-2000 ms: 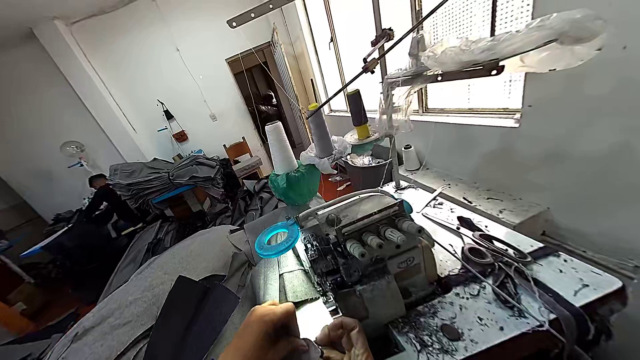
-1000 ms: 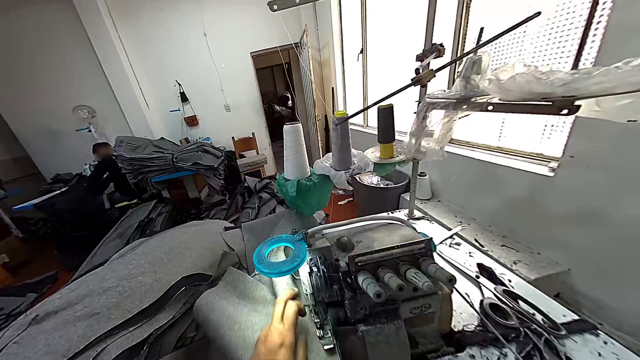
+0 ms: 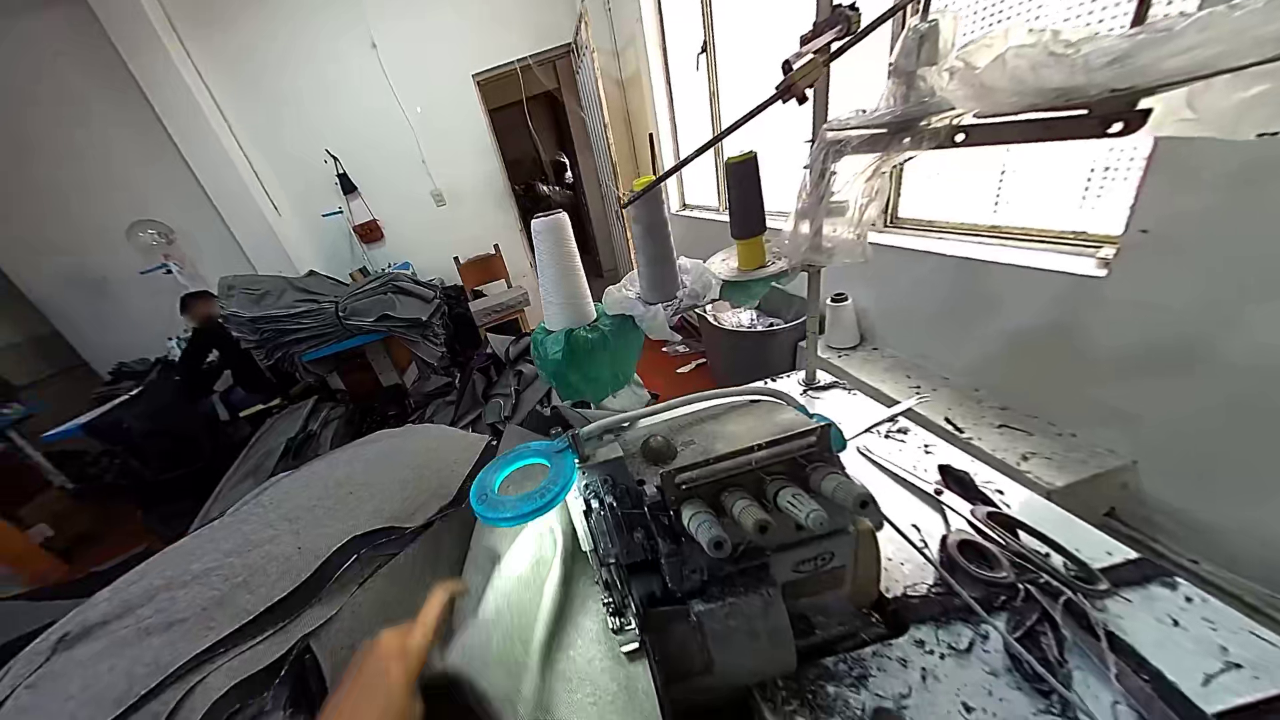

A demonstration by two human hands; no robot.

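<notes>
My left hand (image 3: 395, 655) is at the bottom, left of centre, blurred, with one finger stretched up and right over gray fabric (image 3: 540, 600); whether it grips anything cannot be told. My right hand is out of view. The fabric lies beside the needle area of an overlock sewing machine (image 3: 740, 550), lit by a blue ring-shaped lamp (image 3: 525, 483) at the machine's left end. Several ribbed tension knobs (image 3: 747, 512) line the machine's front. Large gray cloth pieces (image 3: 300, 510) are heaped at the left.
Scissors (image 3: 975, 560) and lint lie on the white table (image 3: 1190, 640) at right. Behind the machine stand a white thread cone (image 3: 562, 270), a gray cone (image 3: 655, 250) and a bin (image 3: 755, 350). A metal thread-stand pole (image 3: 812, 330) rises nearby. A person (image 3: 215, 350) sits far left beside stacked fabric (image 3: 340, 310).
My right hand, seen at the machine's front two seconds ago, is out of view. My left hand has moved left, away from the machine. The fabric beside the machine now lies flatter.
</notes>
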